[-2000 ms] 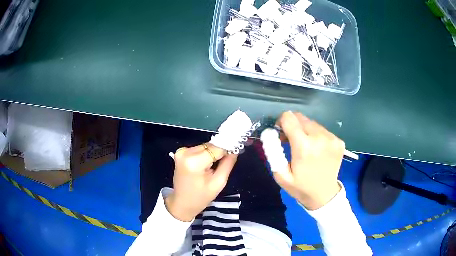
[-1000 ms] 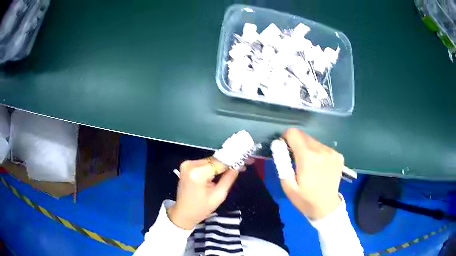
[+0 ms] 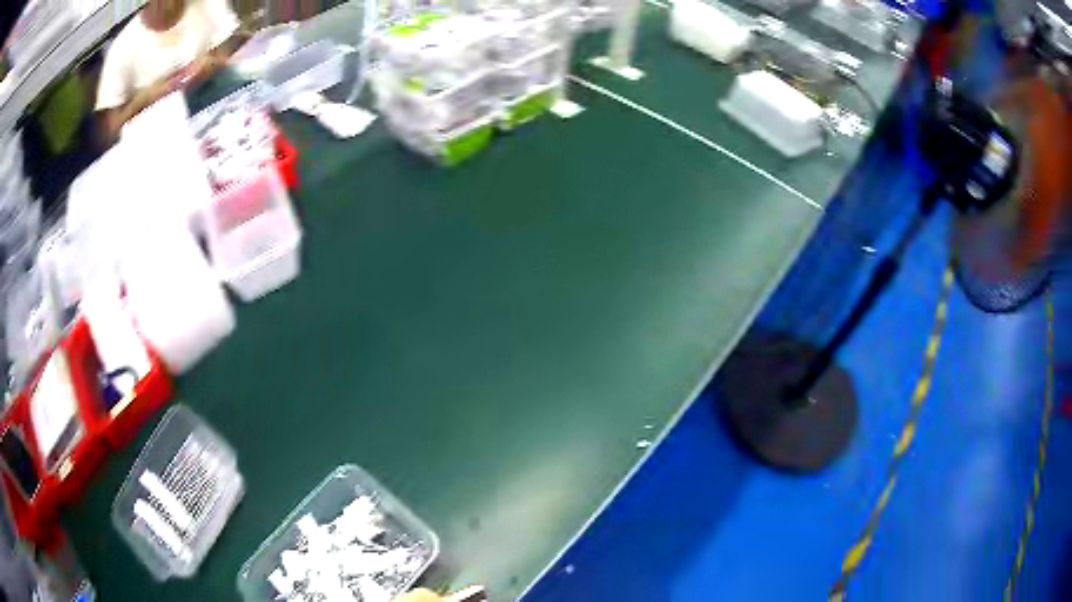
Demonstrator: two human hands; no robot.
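Note:
A sliver of my right hand (image 3: 430,596) shows at the bottom edge, beside the near tub; the rest is cut off. The end of a slim hand tool (image 3: 469,593) sticks out from it. My left hand and the bunch of parts are out of the picture. The near clear plastic tub (image 3: 428,535) holds jumbled white-tabbed parts (image 3: 341,557) and is cut off below. A second clear tub (image 3: 230,492), to its left, holds thin parts in rows with white strips (image 3: 162,499).
Red trays (image 3: 147,406) and white and clear boxes (image 3: 250,235) line the left. Stacked clear boxes with green patches (image 3: 470,88) stand at the back. A person (image 3: 159,53) is at the far left. A fan (image 3: 790,400) stands on the blue floor beyond the bench edge.
The view has swung right and up along the bench. The near tub has shifted to the lower left of the picture. My left hand has left the view, and my right hand is nearly out.

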